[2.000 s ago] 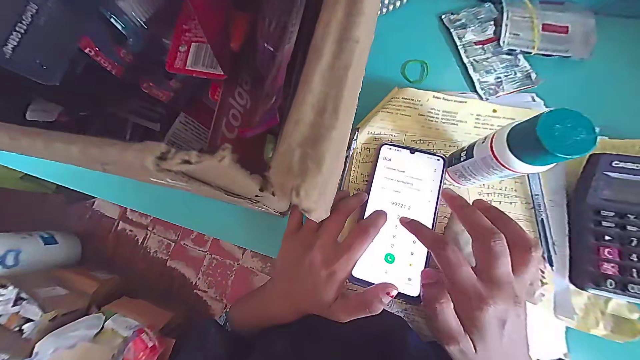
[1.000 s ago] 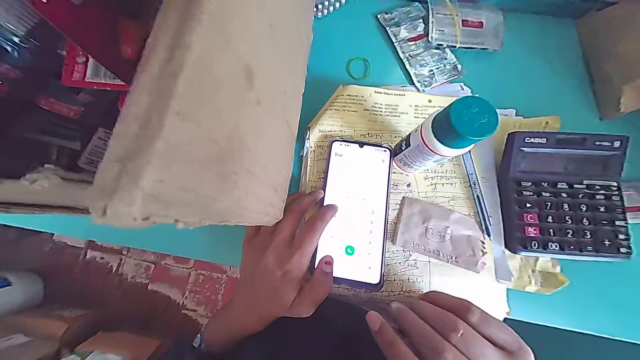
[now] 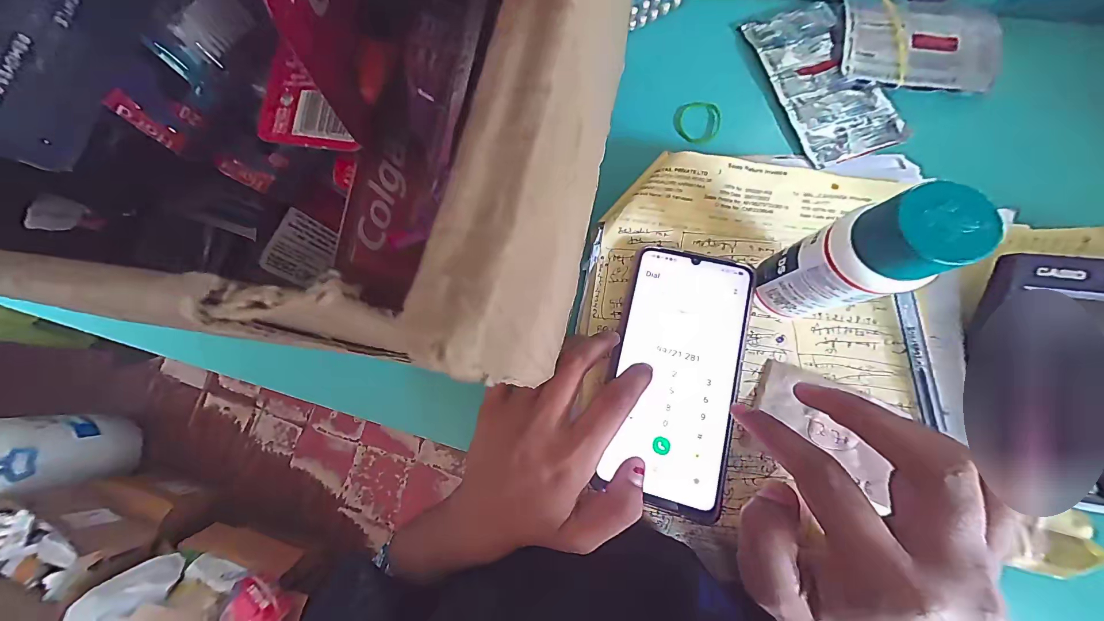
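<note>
A smartphone (image 3: 681,345) with a lit dial pad lies on yellowish printed and handwritten papers (image 3: 707,198). My left hand (image 3: 535,457) rests along its left edge, thumb and index finger over the lower left of the screen; whether it grips the phone is unclear. My right hand (image 3: 880,509) hovers right of the phone, fingers spread and holding nothing, over a small brown paper piece (image 3: 832,431) with handwriting. A white bottle with a teal cap (image 3: 880,246) touches or nearly touches the phone's upper right. A pen (image 3: 918,362) lies right of the papers' middle.
A cardboard box (image 3: 509,198) of packaged goods, including a Colgate pack (image 3: 379,198), fills the upper left. Blister packs (image 3: 828,86) and a green rubber band (image 3: 697,122) lie at the back. A Casio calculator (image 3: 1048,276) is at right, partly blurred. Cartons (image 3: 250,552) stand below left.
My right hand has moved up from the bottom edge to beside the phone since one second ago. Digits now show on the dial screen. The view has shifted.
</note>
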